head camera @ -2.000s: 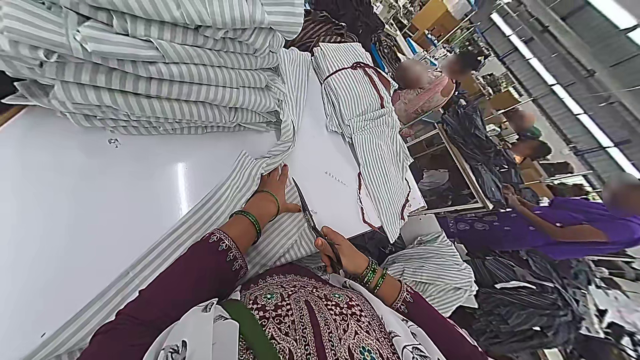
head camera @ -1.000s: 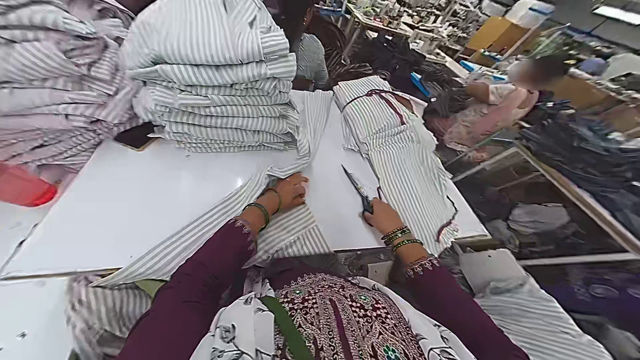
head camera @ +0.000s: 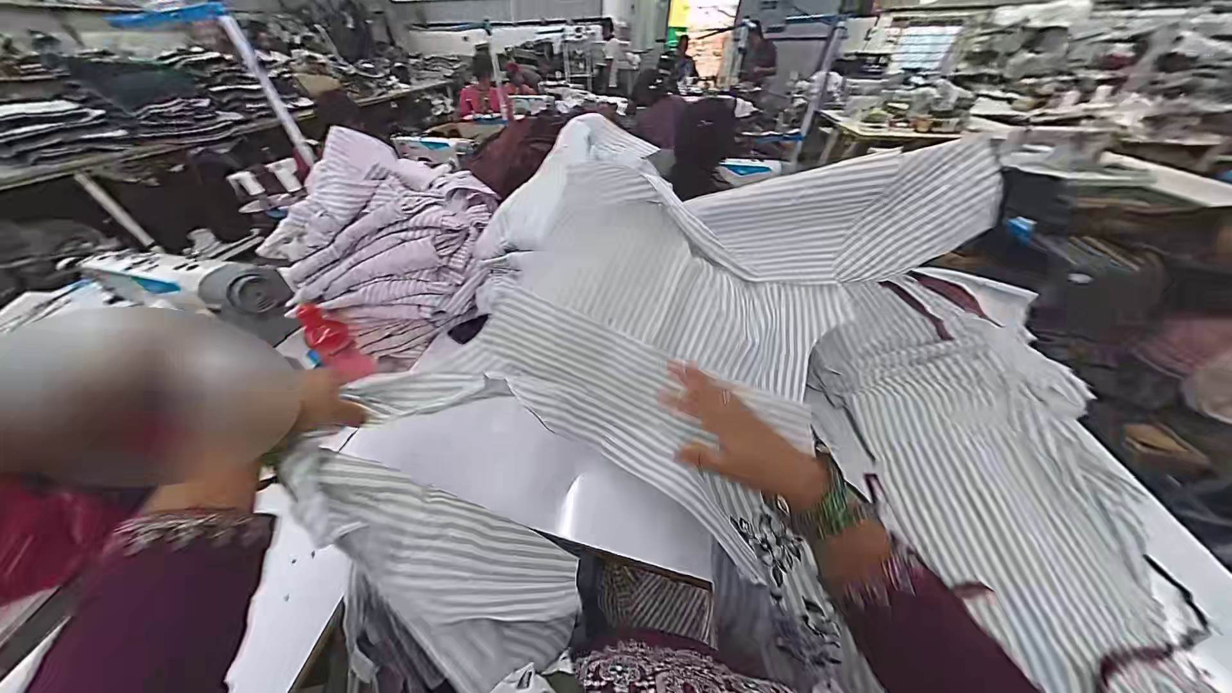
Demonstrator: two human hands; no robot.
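Observation:
A grey-and-white striped shirt (head camera: 664, 260) lies spread over a stack of like cloth on the white table (head camera: 520, 472). At the left, my left hand (head camera: 327, 402) pinches an edge of the striped fabric, part of which hangs down at the table's front; a blurred patch hides much of this hand. My right hand (head camera: 736, 433) rests palm down or hovers just over the striped cloth, fingers spread, with nothing seen in it. To its right, a bundle of striped pieces (head camera: 972, 452) with a dark red tie lies along the table.
Behind my left hand are a red plastic object (head camera: 327, 337) and a heap of pinkish striped garments (head camera: 395, 241). A grey roll (head camera: 252, 289) sits further left. Dark stacked cloth (head camera: 183, 96) fills a side table. Other people sit among sewing machines at the back.
The small scissors from my right hand are out of sight. My left hand has moved left with the fabric, and a shirt now lies spread out. The view has swung strongly.

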